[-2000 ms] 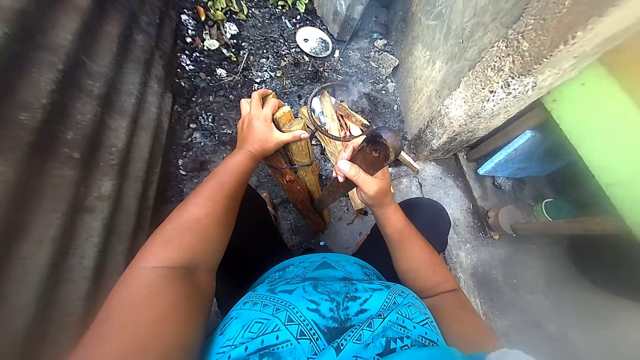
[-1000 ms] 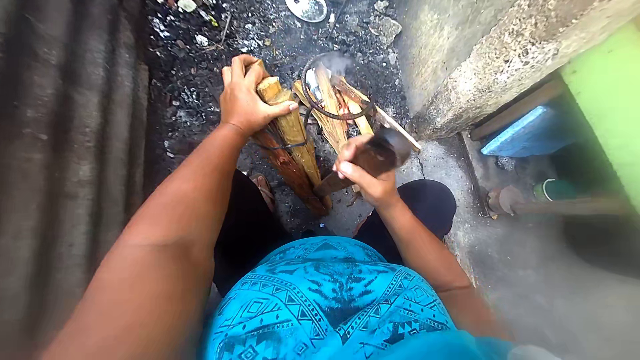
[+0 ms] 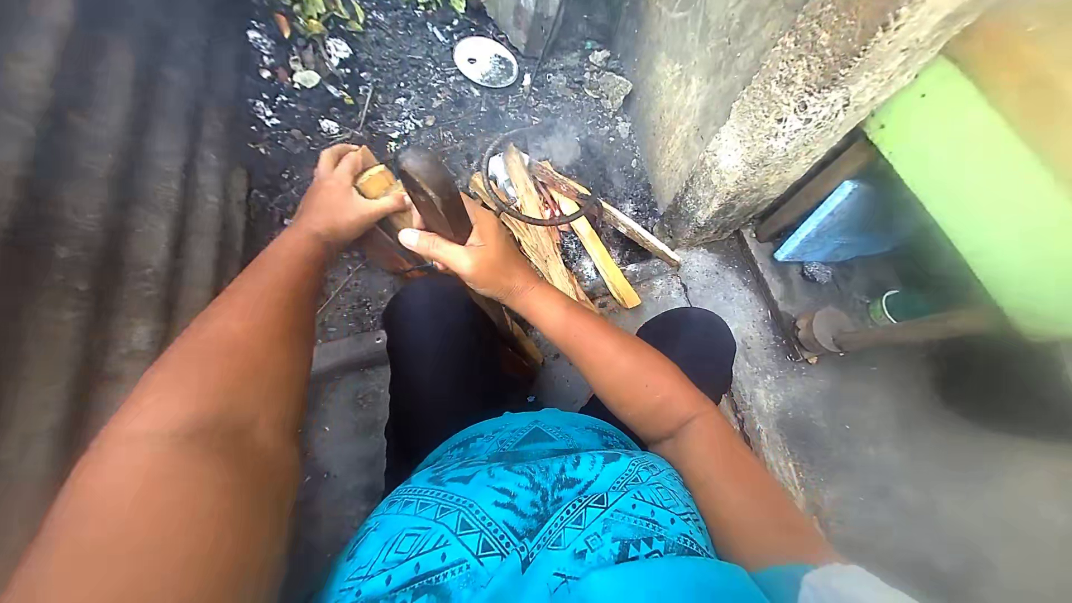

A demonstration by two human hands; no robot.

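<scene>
My left hand (image 3: 347, 201) is closed around the upper ends of a bundle of split firewood (image 3: 378, 182), left of centre. My right hand (image 3: 481, 251) grips a dark, worn tool (image 3: 435, 197), perhaps a machete by its handle; its rounded end points up beside the bundle. My forearm and hand hide part of it. Right of my hands, several split sticks (image 3: 536, 222) lie under a round metal ring (image 3: 544, 219), with light smoke behind them.
An oval white lid or plate (image 3: 486, 62) lies on the ash-covered ground. Corrugated sheeting (image 3: 126, 184) stands on the left, a rough concrete wall (image 3: 754, 126) on the right. Beyond it are a blue object (image 3: 842, 222), a green container (image 3: 892, 307) and a green panel (image 3: 963, 167).
My right hand has moved left with the dark tool, from beside the ring to the wood bundle. My left hand still holds the bundle.
</scene>
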